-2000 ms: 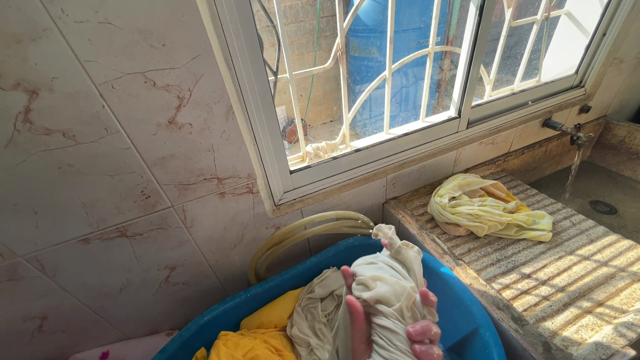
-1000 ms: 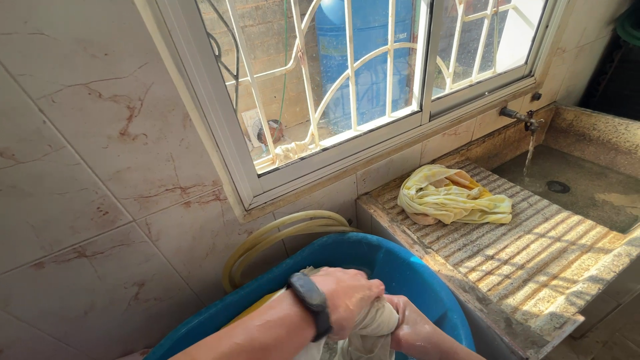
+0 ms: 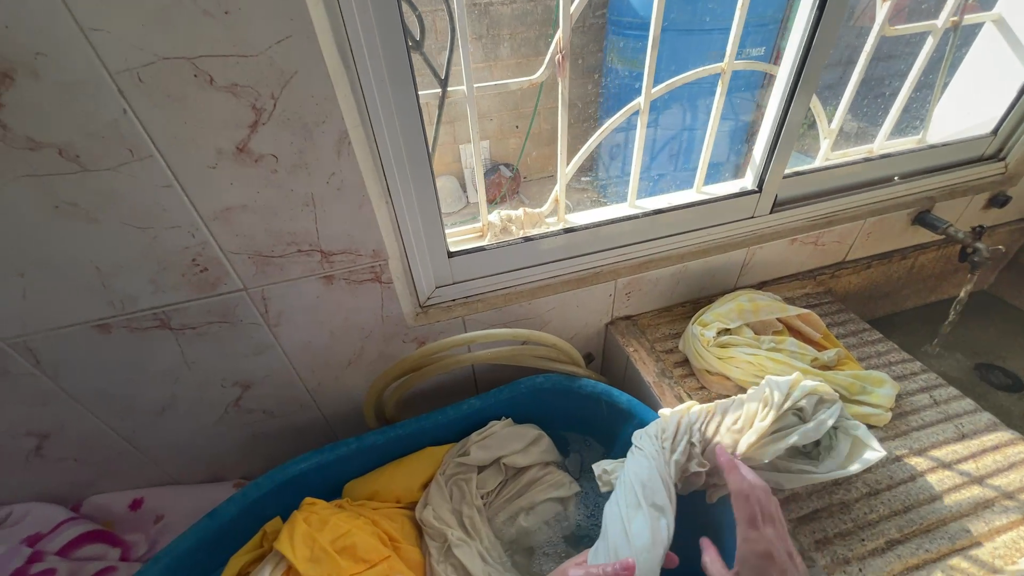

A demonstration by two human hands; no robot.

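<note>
A twisted white wet cloth [image 3: 720, 440] rises over the right rim of the blue plastic tub [image 3: 320, 456], its upper end reaching over the ribbed washboard slab. At the bottom edge my left hand [image 3: 612, 565] is closed around the cloth's lower part. My right hand [image 3: 752, 512] is just right of the cloth with its fingers apart; whether a fingertip touches the cloth I cannot tell. Inside the tub a beige cloth [image 3: 496, 488] lies partly in soapy water, beside a yellow cloth [image 3: 352, 536]. A yellow and white cloth [image 3: 776, 344] lies bunched on the slab.
Water runs from a tap [image 3: 972, 250] into the stone sink [image 3: 920, 320] at the right. A coiled hose [image 3: 472, 342] lies between tub and tiled wall. Above is a window with white bars [image 3: 564, 120]. Pink and white fabric [image 3: 144, 512] is at the lower left.
The white cloth, gripped in both hands inside the tub a second ago, now extends toward the slab. My right hand has opened beside it.
</note>
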